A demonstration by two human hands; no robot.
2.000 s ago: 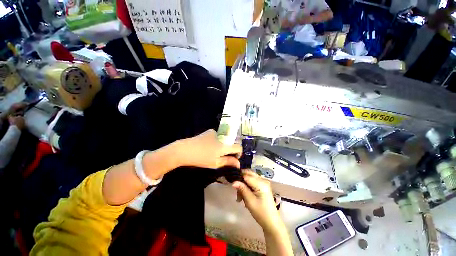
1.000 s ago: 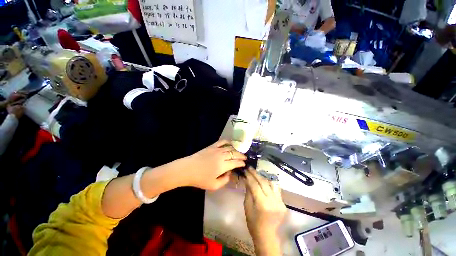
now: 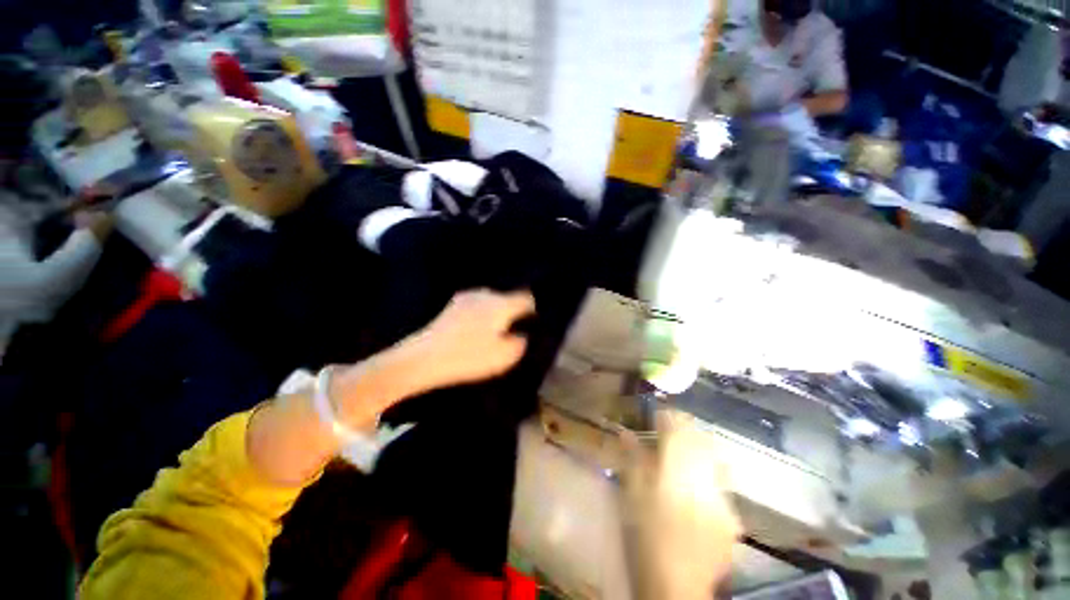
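My left hand (image 3: 479,338) is curled on the black garment (image 3: 475,457), left of the sewing machine (image 3: 798,305) and off its bed. The cloth hangs below the hand towards my lap and merges with the black heap behind. My right hand (image 3: 683,504) is blurred, over the front left of the pale machine bed, just below the machine head; its fingertips are too blurred to tell if they hold anything. The needle area is lost in glare and blur.
A garment pile (image 3: 352,275) with white bands lies left of the machine. A phone (image 3: 804,586) is cut off at the bottom edge. Behind stand a white post with yellow bands (image 3: 643,148) and a tan machine (image 3: 252,158). A person (image 3: 810,59) is at the back; another's arm shows far left.
My left hand has moved left and up from the needle area with black cloth. My right hand has separated from it and stays by the machine. The view has shifted, and the phone is mostly out.
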